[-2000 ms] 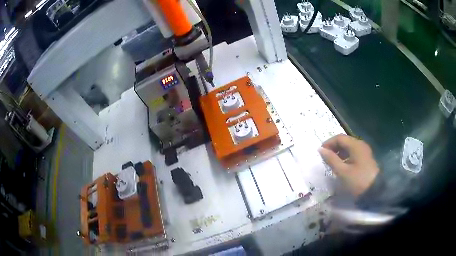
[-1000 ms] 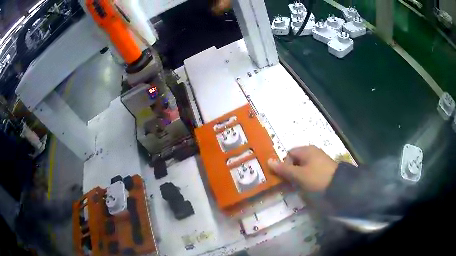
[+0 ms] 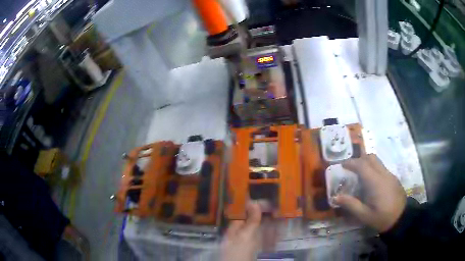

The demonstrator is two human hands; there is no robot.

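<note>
The right-hand orange fixture is open. Its orange cover lies folded to the left, its cut-outs showing. A white plug adapter sits in the fixture's rear place, pins up. My right hand has thumb and fingers around a second white adapter at the front place; its seating is unclear. My left hand, blurred, has its fingertips on the cover's front edge. The left-hand fixture is open, with one adapter at its rear and its cover folded left.
A grey feeder box with lit digits stands behind the fixtures. An orange screwdriver hangs above it. A white gantry post stands right of it. Several adapters lie on the green conveyor. A person's dark clothing shows at lower left.
The right-hand fixture came forward and its cover has been opened to the left. My right hand moved from the cover's edge onto the front adapter. My left hand has come into view. The view turned left.
</note>
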